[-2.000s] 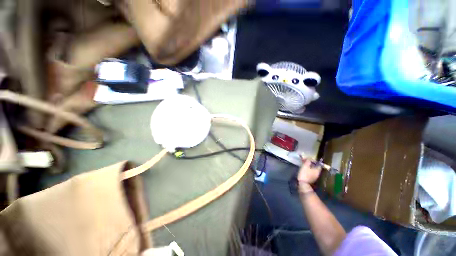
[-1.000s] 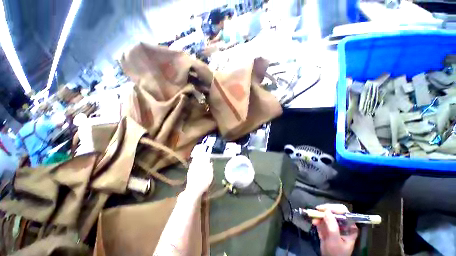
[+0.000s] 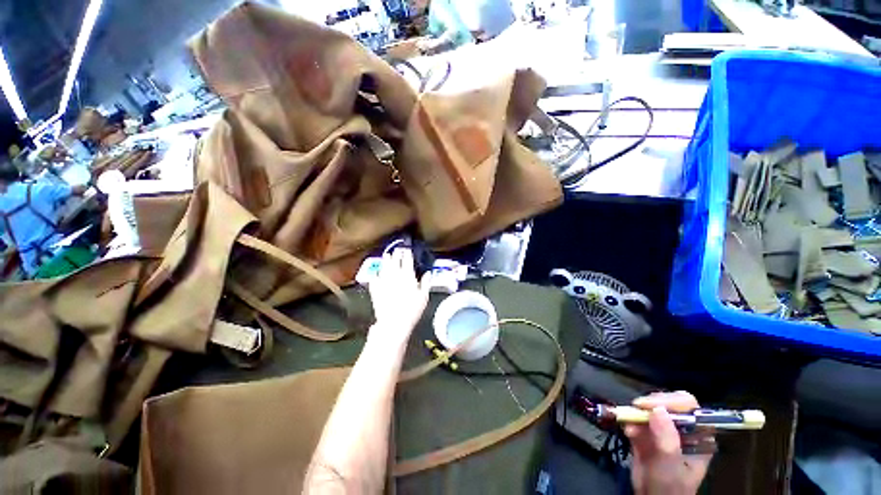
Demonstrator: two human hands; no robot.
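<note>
My right hand (image 3: 667, 450) is at the lower right and holds a pale pen-like marker (image 3: 720, 418) near its middle, about level. My left hand (image 3: 398, 295) reaches across the table to the white power strip (image 3: 442, 278). Its fingers are at the black adapter (image 3: 421, 255); whether they grip it I cannot tell. A tan bag body (image 3: 241, 435) lies at the lower left, partly behind my left forearm. Its thin strap (image 3: 555, 387) loops over the dark green table (image 3: 454, 416) and passes the white roll (image 3: 466, 327). Small yellow-and-black snips (image 3: 441, 355) lie beside the roll.
Tan bags (image 3: 319, 164) are piled behind and left, with a pale webbing tab (image 3: 236, 336). A white animal-faced fan (image 3: 604, 311) stands beyond the table's right edge. A blue crate (image 3: 713, 242) of grey-tan pieces is at right. A red item (image 3: 591, 408) is beside the marker tip.
The view has lifted from the table and box to the bag pile and crate. My left hand has come into view at the power strip. My right hand has stayed on the marker.
</note>
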